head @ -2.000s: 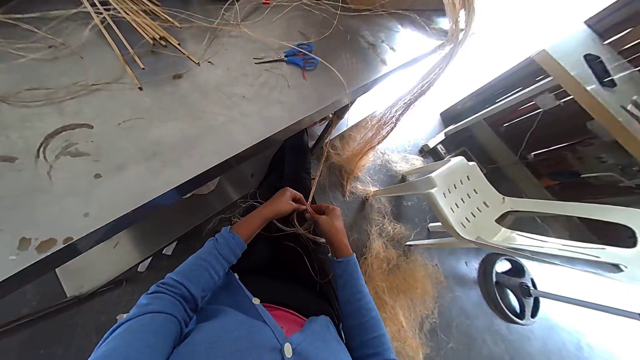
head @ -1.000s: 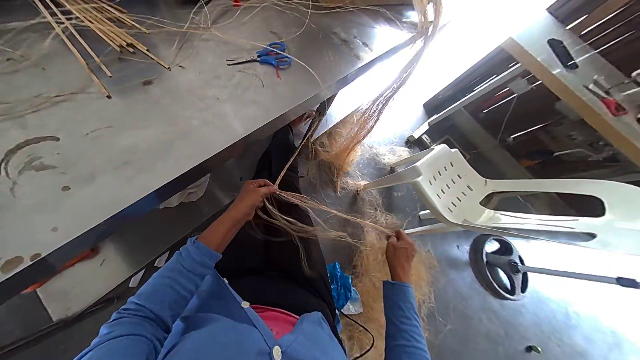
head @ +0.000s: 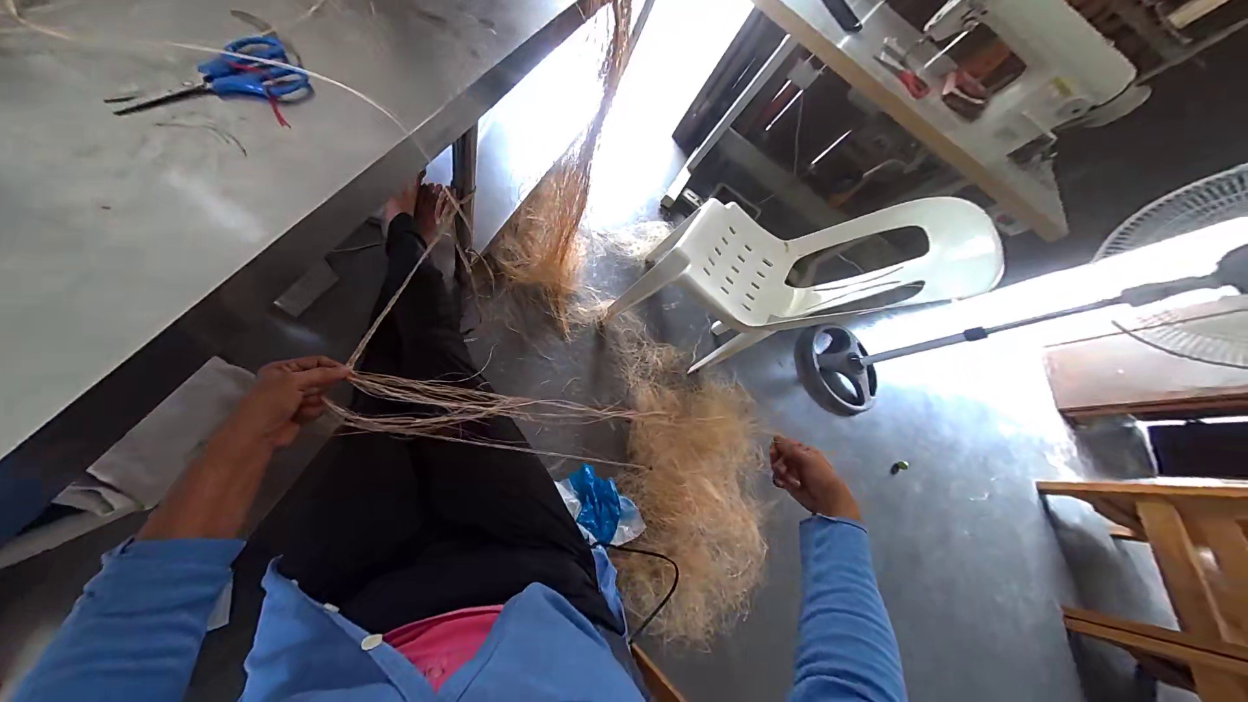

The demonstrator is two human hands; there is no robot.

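Observation:
My left hand [head: 288, 398] pinches a bundle of pale plant-fibre strands [head: 458, 400] above my lap. From the pinch, one twisted cord [head: 395, 297] runs up toward bare feet near the table leg, while the loose strands stretch to the right. My right hand [head: 804, 473] is out at the right over the floor, fingers curled with the tips together; whether a thin strand is in them cannot be made out. A heap of loose tan fibre [head: 697, 507] lies on the floor between my hands.
Blue-handled scissors [head: 258, 70] lie on the metal table [head: 117, 224]. Long fibres [head: 575, 185] hang beyond its edge. At the right stand a white plastic chair [head: 741, 263], a round wheel-like base [head: 837, 370] with a pole, a sewing machine [head: 1043, 58] and a wooden frame [head: 1170, 546].
My hands were together two seconds ago and have moved wide apart, the right one out to the right. The strands are now spread out from my left hand. The view has shifted right.

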